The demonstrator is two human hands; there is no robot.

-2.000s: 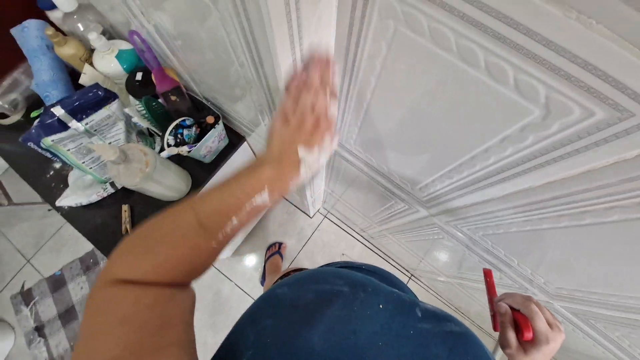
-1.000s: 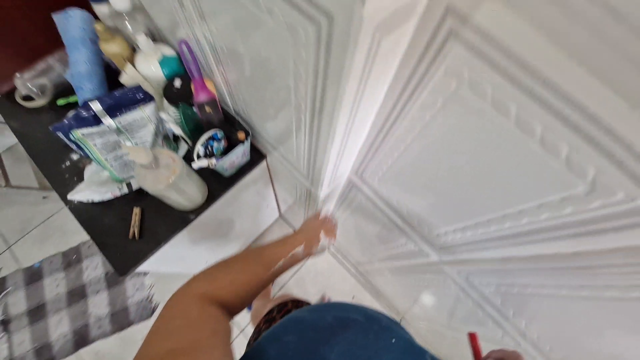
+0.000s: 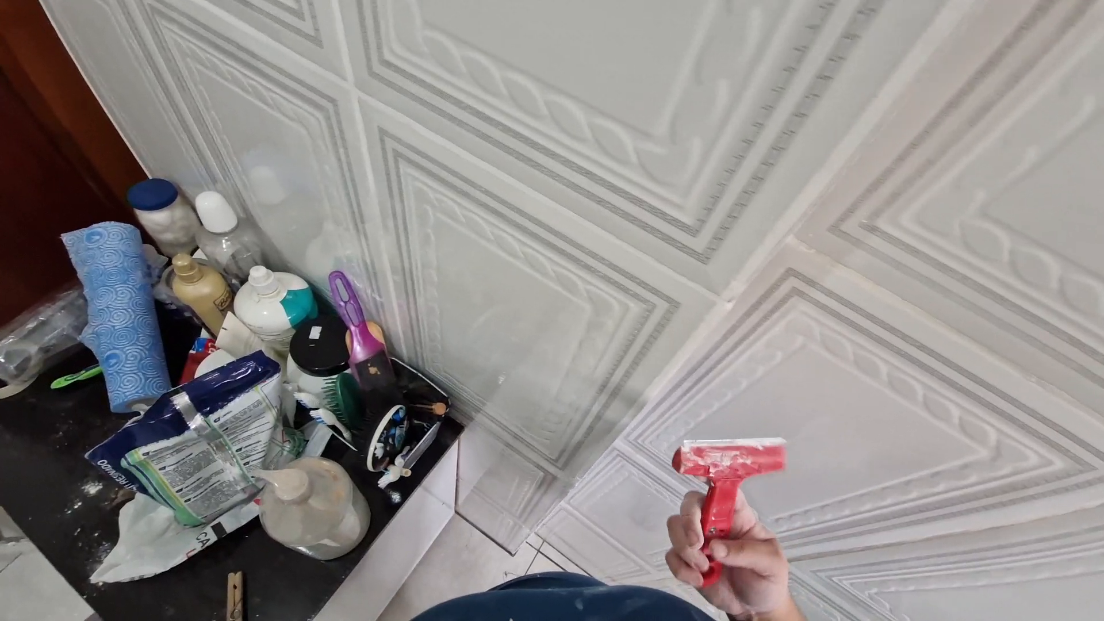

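Note:
My right hand point(image 3: 733, 552), at the lower right, is closed around the handle of a red scraper point(image 3: 729, 461). Its wide head points up and carries white residue along the blade edge. Behind it stands a wall of white embossed panels point(image 3: 535, 319), meeting in a corner seam point(image 3: 681, 354) that runs diagonally. The scraper is held in front of the right-hand panels; whether it touches them I cannot tell. My left hand is outside the view.
A dark-topped cabinet point(image 3: 52, 483) at the left holds a blue patterned roll point(image 3: 121, 319), a blue and white bag point(image 3: 198, 448), a pump bottle point(image 3: 315, 509), a purple-handled brush point(image 3: 354, 319), several other bottles and a wooden clothespin point(image 3: 235, 595). Pale floor tiles point(image 3: 440, 569) show below.
My left hand, earlier against the corner seam and then lower beside it, has left the view. My right hand has come up with the red scraper. The view has shifted upward and left.

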